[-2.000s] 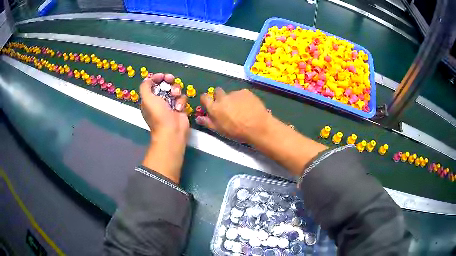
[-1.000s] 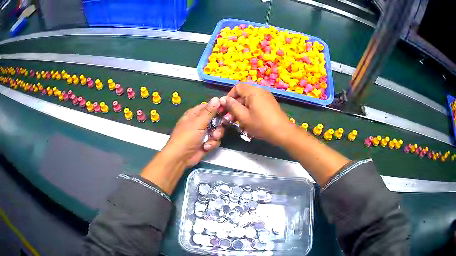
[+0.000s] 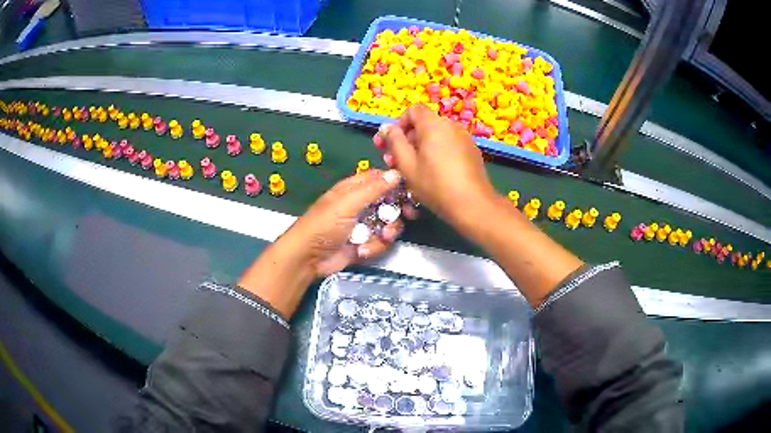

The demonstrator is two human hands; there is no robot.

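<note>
My left hand [image 3: 338,224] is half curled, palm up, over the near belt edge and holds several silvery discs [image 3: 388,212]. My right hand [image 3: 440,165] is just above it, by the blue tray's near edge. Its fingers are bent together; a small pale spot shows at the fingertips, but I cannot tell what it is. Yellow figures [image 3: 314,153] and pink figures [image 3: 252,183] stand upright in rows on the belt [image 3: 334,173], left and right of my hands. The clear plastic tub [image 3: 507,372] with more discs is below my hands.
The blue tray [image 3: 456,142], full of loose yellow and pink figures, is beyond the near lane. A metal post [image 3: 634,97] stands right of it. Pale guide rails [image 3: 211,207] edge the lanes. A large blue crate [image 3: 232,14] is at the top left.
The view has shifted right since the oldest frame. My hands, together one second ago, have parted slightly, the right moving up towards the tray. My left palm shows its discs more openly.
</note>
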